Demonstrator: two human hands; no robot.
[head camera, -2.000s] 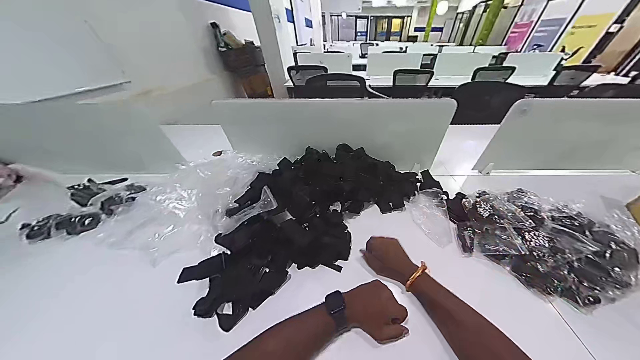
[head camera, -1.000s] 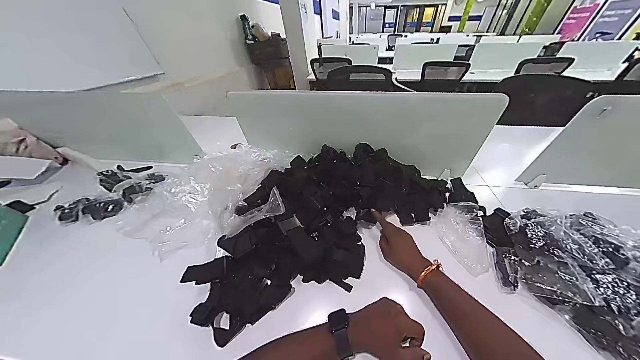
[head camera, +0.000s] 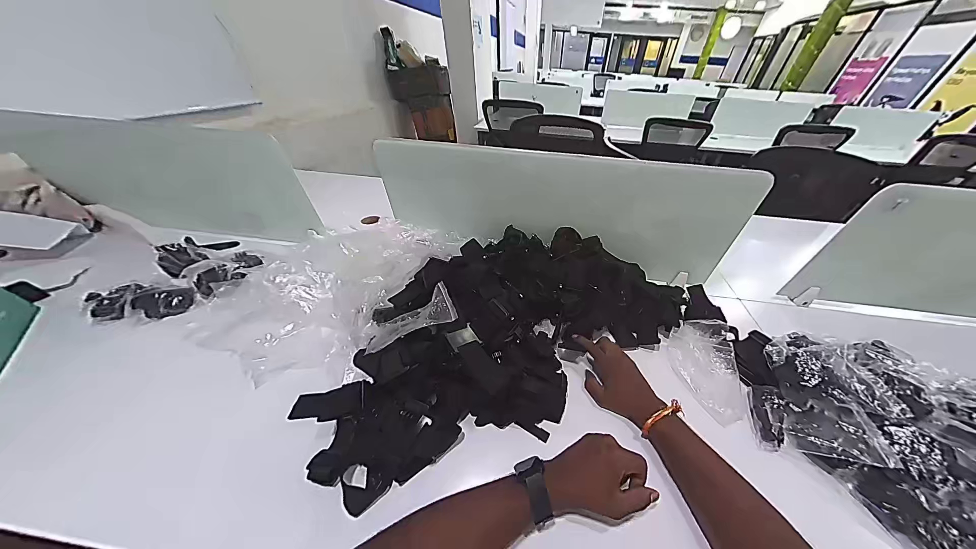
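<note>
A large heap of black fabric straps (head camera: 488, 328) lies across the middle of the white table. My right hand (head camera: 619, 377), with an orange thread at its wrist, touches the heap's near right edge with an extended index finger; its other fingers are loosely bent and no held item shows. Nearer to me, my left hand (head camera: 598, 479) rests closed in a fist on the table, a dark watch (head camera: 535, 492) on its wrist, and nothing shows in it. Clear plastic bags (head camera: 305, 305) lie crumpled left of the heap. A small clear bag (head camera: 705, 370) is right of my right hand.
Clear bags of black items (head camera: 862, 427) lie at the right. Several black wrapped items (head camera: 160, 301) sit at the left, near a green object (head camera: 15, 324) at the edge. A frosted partition (head camera: 572, 202) stands behind the heap; a second partition (head camera: 892, 252) is at the right.
My right hand has moved forward from beside my left hand to the heap's edge, and its index finger has extended. My left hand remains a fist.
</note>
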